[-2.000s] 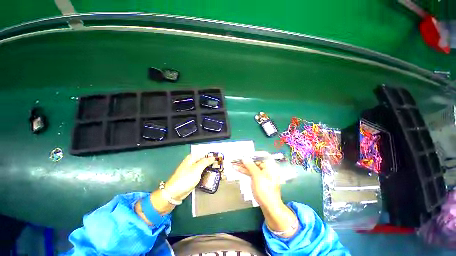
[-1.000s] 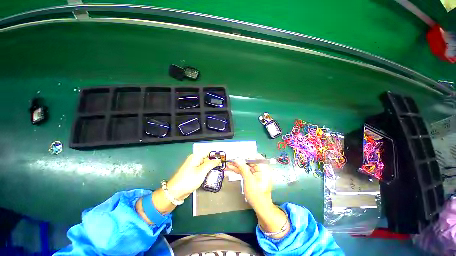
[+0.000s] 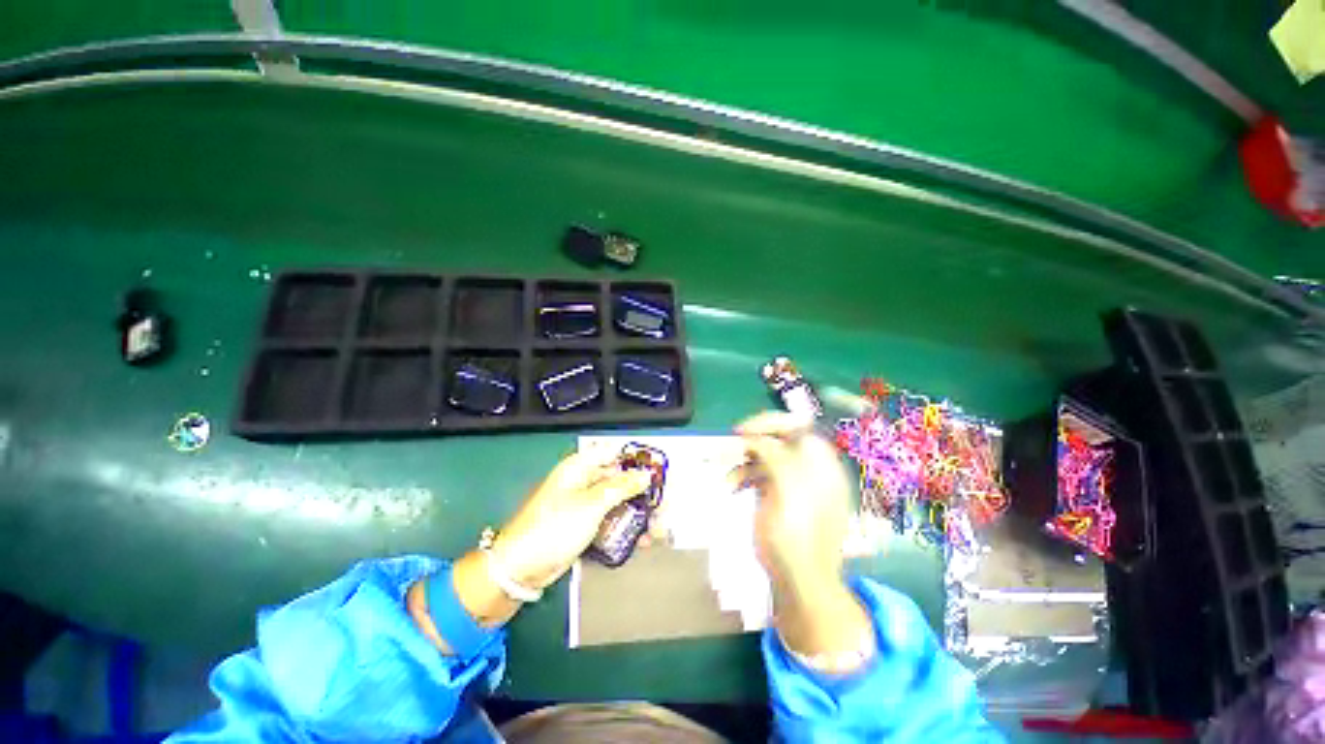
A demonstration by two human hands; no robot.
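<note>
My left hand (image 3: pixel 560 523) holds an open unit (image 3: pixel 625 531) with a black rim and a pale and metallic inside, above the left part of a sheet. My right hand (image 3: pixel 796 502) is raised over the sheet's right side and is blurred; whether it holds the slim pale tool cannot be told. The white and grey-beige sheet (image 3: pixel 639 599) lies on the green bench with a stepped white edge. A black foam tray (image 3: pixel 465 430) behind my left hand holds several glossy dark assemblies (image 3: pixel 570 387) with bright rims.
Another open unit (image 3: pixel 793 390) lies behind my right hand. Tangled coloured wires (image 3: pixel 923 462) lie right, near a clear bag (image 3: pixel 1024 618), a dark parts box (image 3: pixel 1087 480) and spare foam trays (image 3: pixel 1213 465). Black pieces lie behind (image 3: pixel 600 246) and left of the tray (image 3: pixel 143 334), with a small round item (image 3: pixel 189 432).
My right hand has moved away from the held unit, to the right. My left hand still holds the unit. The whole view has shifted slightly.
</note>
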